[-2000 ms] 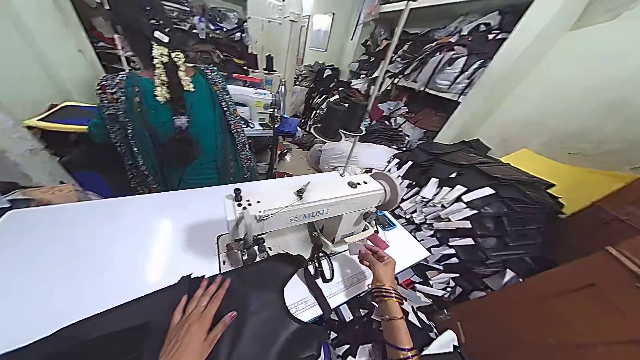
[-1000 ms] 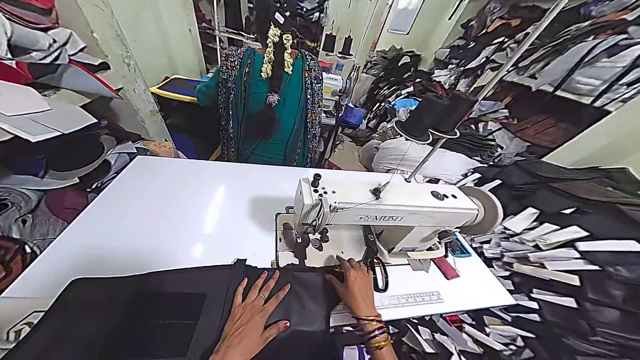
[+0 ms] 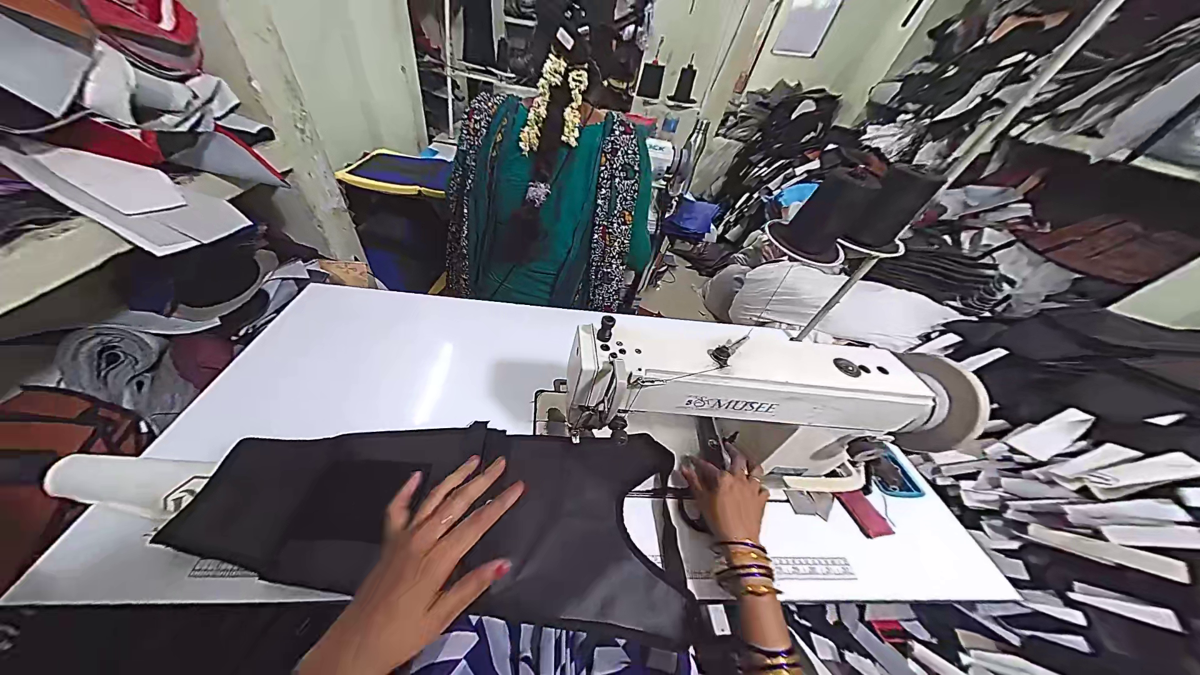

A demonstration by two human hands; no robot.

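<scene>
A black fabric piece (image 3: 553, 525) with a curved cut-out on its right lies across the white table, its far edge by the needle area of the Musee sewing machine (image 3: 750, 375). My left hand (image 3: 445, 539) rests spread and flat on the fabric, holding nothing. At the machine's base, right of the cut-out, my right hand (image 3: 727, 497) has its fingers at black-handled scissors (image 3: 698, 514) lying beside a narrow dark strip; whether it grips them is unclear. A dark red scrap (image 3: 864, 514) lies to the right of this hand.
White table (image 3: 375, 356) holds a rolled white sheet (image 3: 122, 483) at left. Black thread cones (image 3: 872, 211) stand behind the machine. A person in green (image 3: 544, 206) sits beyond the table, back turned. Piled black pieces with white strips (image 3: 1097, 497) crowd the right side; stacked material fills the left shelf.
My right hand has moved from the fabric's edge near the needle to the scissors by the machine's base. Two seconds ago it was at the red scrap. My left hand stays on the fabric.
</scene>
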